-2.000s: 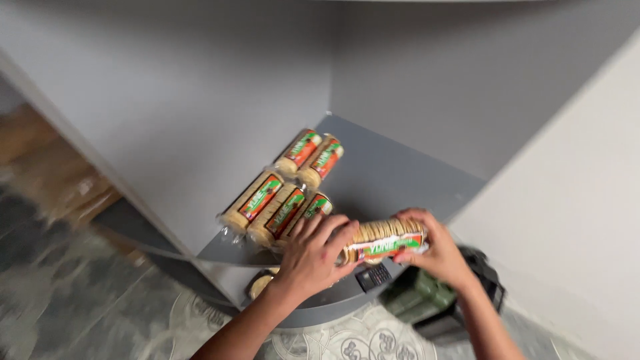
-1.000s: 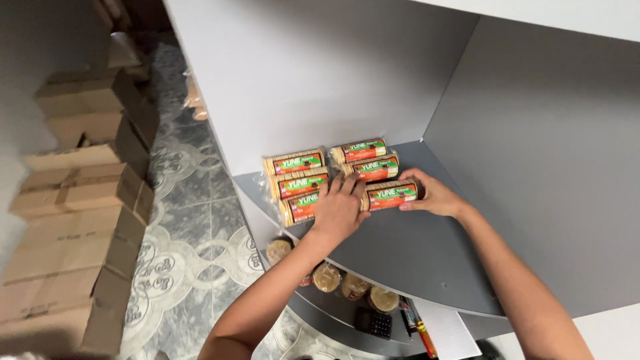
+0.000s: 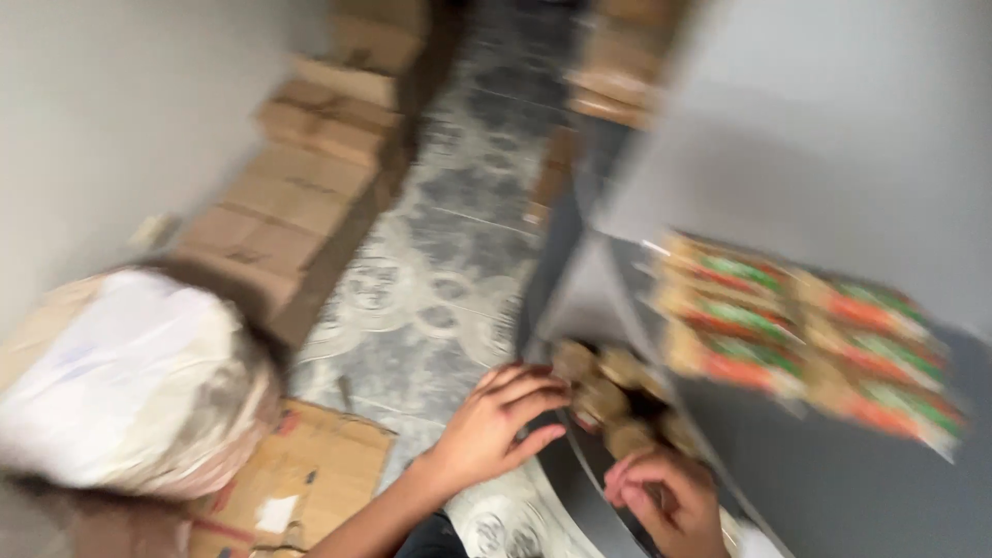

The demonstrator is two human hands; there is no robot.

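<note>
Plastic-wrapped rolls of round biscuits [image 3: 736, 318] lie in two adjoining columns on the grey upper shelf [image 3: 783, 457], blurred by motion. More biscuit packs [image 3: 601, 395] rest on the lower shelf, at the left. My left hand [image 3: 504, 418] is beside these lower packs with its fingers apart and nothing in it. Lower right, my right hand [image 3: 670, 496] is in front of the lower shelf, its fingers curled; nothing shows in it, though blur hides whether it touches a pack.
Cardboard boxes [image 3: 271, 186] line the wall at left along the patterned tile floor [image 3: 442, 271]. A large whitish wrapped bundle [image 3: 147, 387] stands at lower left, beside a flat cardboard piece [image 3: 310, 465]. Brown packages [image 3: 620, 62] are beyond the shelf panel.
Both hands have left the biscuit rolls on the upper shelf and moved down to the lower shelf. The right hand has let go of its roll. The view has swung left.
</note>
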